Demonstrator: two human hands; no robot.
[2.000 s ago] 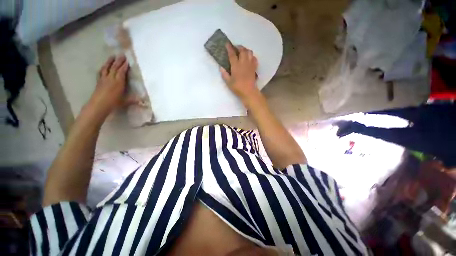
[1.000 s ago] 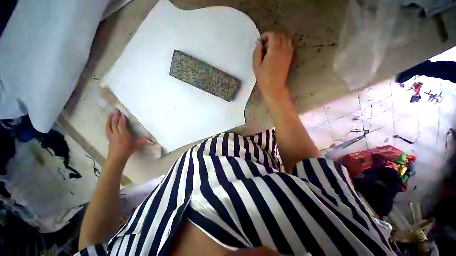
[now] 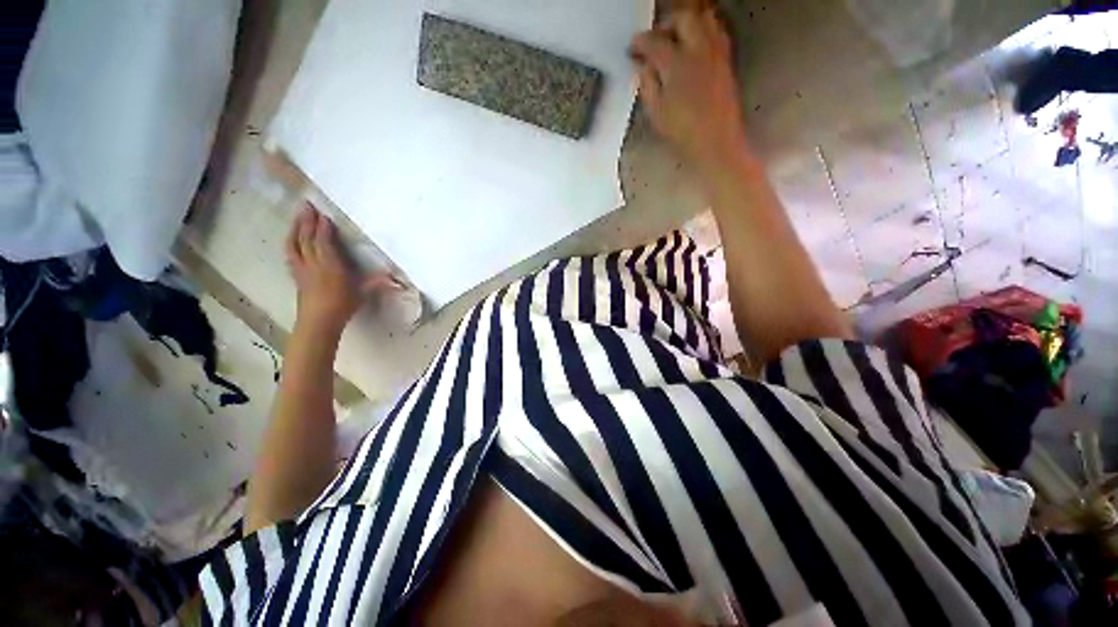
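A flat white cut piece [image 3: 429, 184] lies on the beige-brown table [image 3: 527, 260]; its far end is cut off by the top of the picture. A grey-brown speckled stone weight [image 3: 509, 76] rests on it, untouched. My left hand [image 3: 321, 263] lies at the piece's lower left edge, fingers slightly apart; whether it presses on the edge is unclear. My right hand [image 3: 689, 80] is at the piece's right edge, near the top of the picture, fingers bent at the rim. Whether it pinches the edge cannot be told.
White fabric [image 3: 129, 110] hangs at the left table side, with dark cloth [image 3: 172, 321] below it. Translucent plastic [image 3: 907, 27] lies at the upper right. A red bundle with dark cloth [image 3: 999, 355] lies on the scrap-strewn tiled floor [image 3: 895, 184].
My right hand has left the stone weight and moved to the piece's right edge. My left hand stays near the left edge. The view has shifted and turned, so the piece appears tilted and higher.
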